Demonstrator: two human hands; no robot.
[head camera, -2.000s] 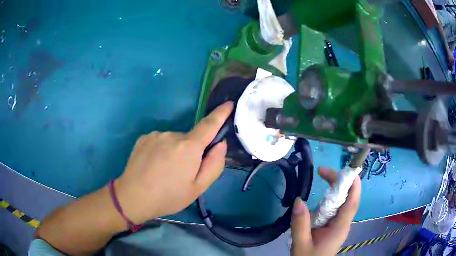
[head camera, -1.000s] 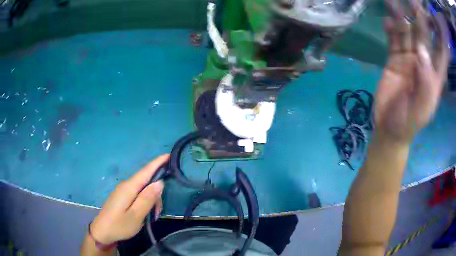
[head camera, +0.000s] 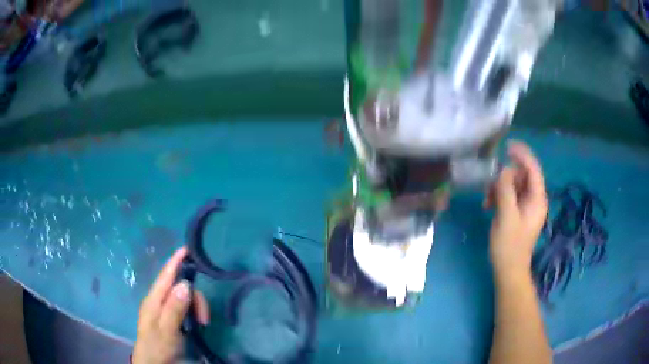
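My left hand (head camera: 169, 313) grips the left side of a black headband assembly (head camera: 304, 298), held over the bench left of the press. Smaller curved black strips (head camera: 203, 249) show on and inside the hoop, and a thin cable (head camera: 302, 237) sticks out to the right. My right hand (head camera: 518, 206) is raised right of the press, fingers loosely bent, with nothing seen in it. The hand press (head camera: 434, 121) is blurred. Its white nest (head camera: 398, 263) lies under the head, on the dark base (head camera: 341, 266).
A pile of loose curved strips (head camera: 575, 234) lies on the bench at the right. Black hoops (head camera: 167, 39) lie along the dark green belt (head camera: 285, 43) behind the blue-green bench (head camera: 270, 163). The bench's curved front edge shows at the lower left and lower right.
The view has shifted, showing more of the belt. My left hand has moved the hoop away from the press to its left. My right hand has left the wrapped lever and dropped from its raised position.
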